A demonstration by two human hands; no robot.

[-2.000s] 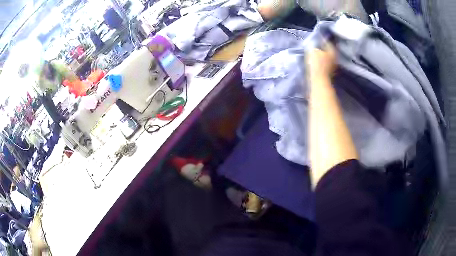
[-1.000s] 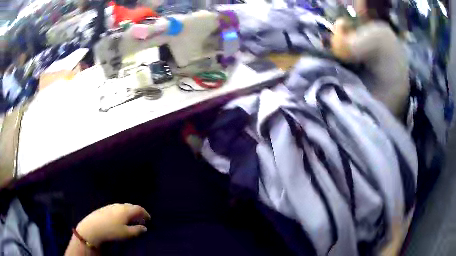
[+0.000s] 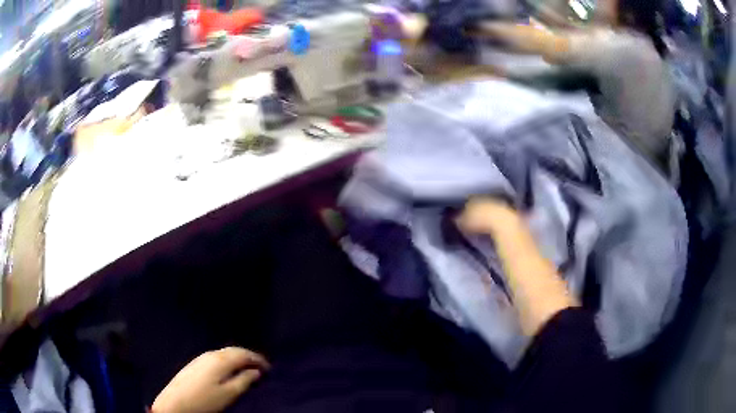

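A large heap of pale blue-grey cloth with dark stripes (image 3: 637,234) fills the right of the view, blurred. My right hand (image 3: 487,216) reaches into its middle, with fingers at a fold of cloth; the blur hides the fingertips, so I cannot tell if they grip. A dark navy piece (image 3: 399,258) hangs at the heap's left side. My left hand (image 3: 218,379) is low at the bottom left, over my dark clothing, away from the heap. Its fingers are slightly curled and hold nothing visible.
A white machine table (image 3: 121,218) runs across the left, with a cream sewing machine (image 3: 331,68) at its back. Shears with red and green loops (image 3: 355,119) lie near its edge. Another person (image 3: 629,81) sits at the upper right. Pale cloth (image 3: 48,383) is at the bottom left.
My right hand has moved up and left from the lower right into the heap. The cloth's upper part has spread and lifted towards the table. My left hand has shifted slightly right and down in view.
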